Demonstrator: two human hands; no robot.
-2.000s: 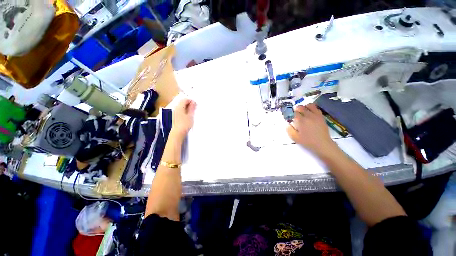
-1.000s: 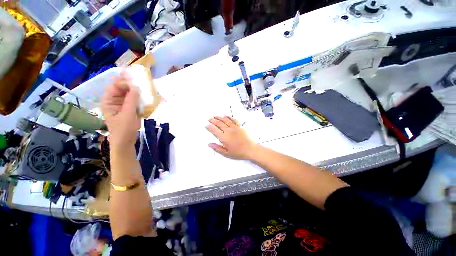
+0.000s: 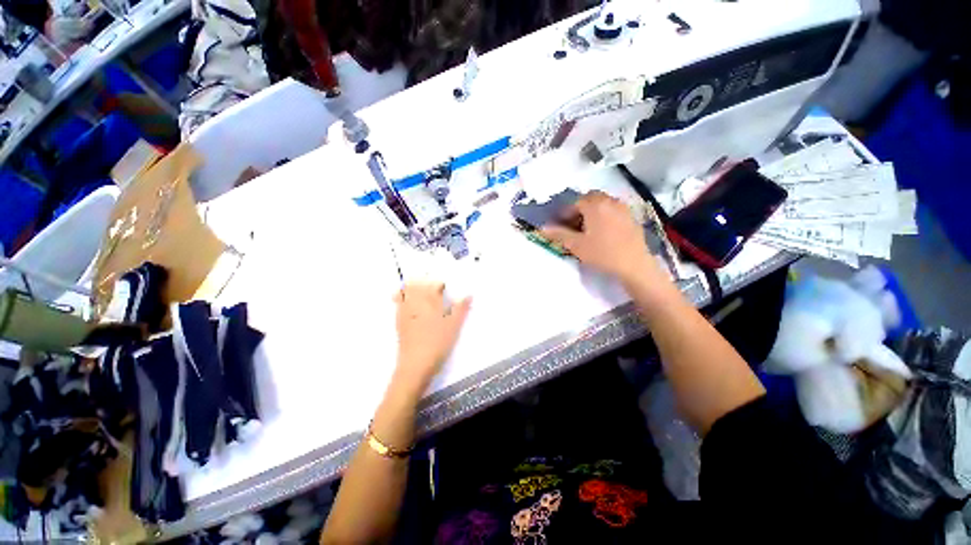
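My right hand (image 3: pixel 604 236) is on the grey fabric piece (image 3: pixel 545 204) right of the needle, fingers curled over its near end. The yellow-green tools (image 3: pixel 541 241) show partly under that piece. My left hand (image 3: pixel 428 325) rests on the white table below the needle, with thumb and fingers apart; I cannot tell whether thin white cloth lies under it. The presser foot and needle (image 3: pixel 429 236) are just above my left fingertips. The stacked navy strips (image 3: pixel 202 378) with white and grey edges lie fanned at the left.
The white machine head (image 3: pixel 596 80) spans the back. A red-edged black phone (image 3: pixel 729 213), a dark strap (image 3: pixel 649 213) and paper slips (image 3: pixel 841 202) lie at the right. Brown cardboard (image 3: pixel 160 229), a green bottle (image 3: pixel 43 323) and tangled scraps (image 3: pixel 59 426) are at the left.
The view has swung right. My left hand has come from above the left side, where it held white cloth, to below the needle. My right hand has moved right onto the grey piece.
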